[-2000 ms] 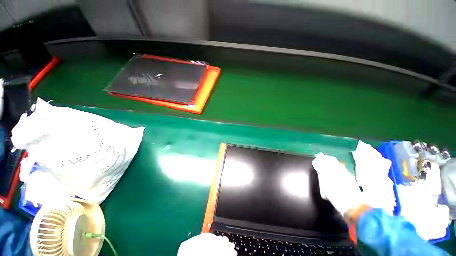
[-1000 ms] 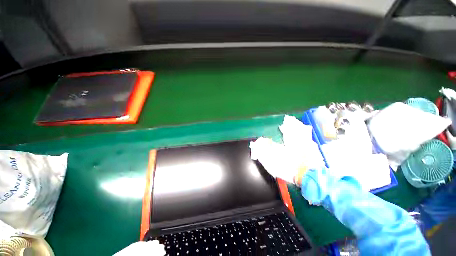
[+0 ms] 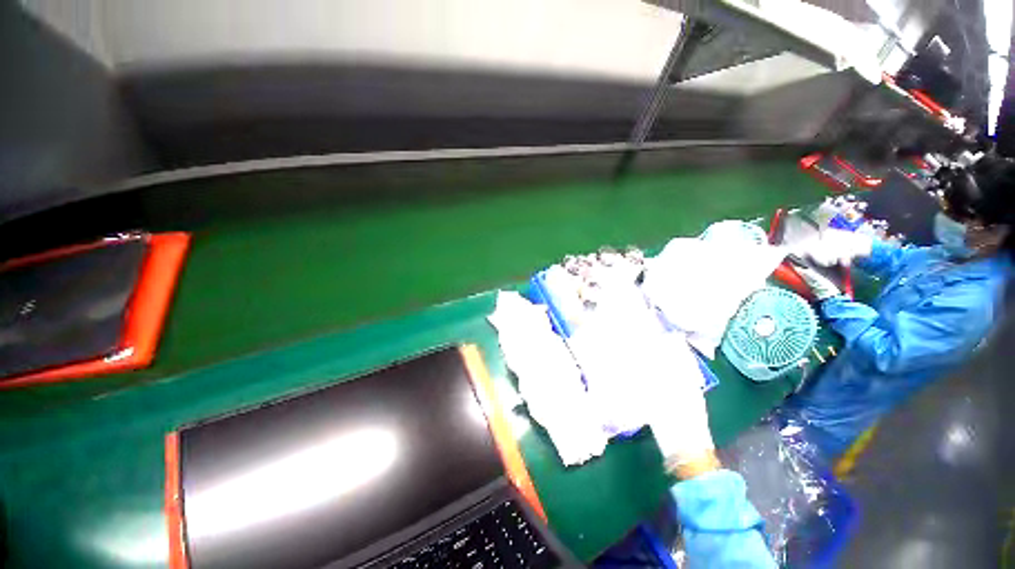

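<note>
An open laptop (image 3: 334, 461) lies at the lower left, its black screen showing lamp glare. Its keyboard (image 3: 479, 545) is cut off by the bottom edge. The orange tray (image 3: 498, 417) shows along both sides of the screen. My white-gloved right hand (image 3: 677, 422) is over the white wipers at the blue bin (image 3: 553, 306), right of the laptop. Glove and cloth blend together, so its fingers and any hold are unclear. A loose white wiper (image 3: 551, 383) lies between laptop and bin. My left hand is out of the picture.
Small bottles (image 3: 595, 272) stand in the bin. A white bag (image 3: 712, 283) and a teal fan (image 3: 768, 331) are beyond it. A person in a blue smock (image 3: 918, 328) works at the right. A closed laptop (image 3: 67, 306) lies on the belt, far left.
The view has swung right. My right hand has left the laptop screen's right edge and moved to the wipers at the bin. My left hand has gone out of view.
</note>
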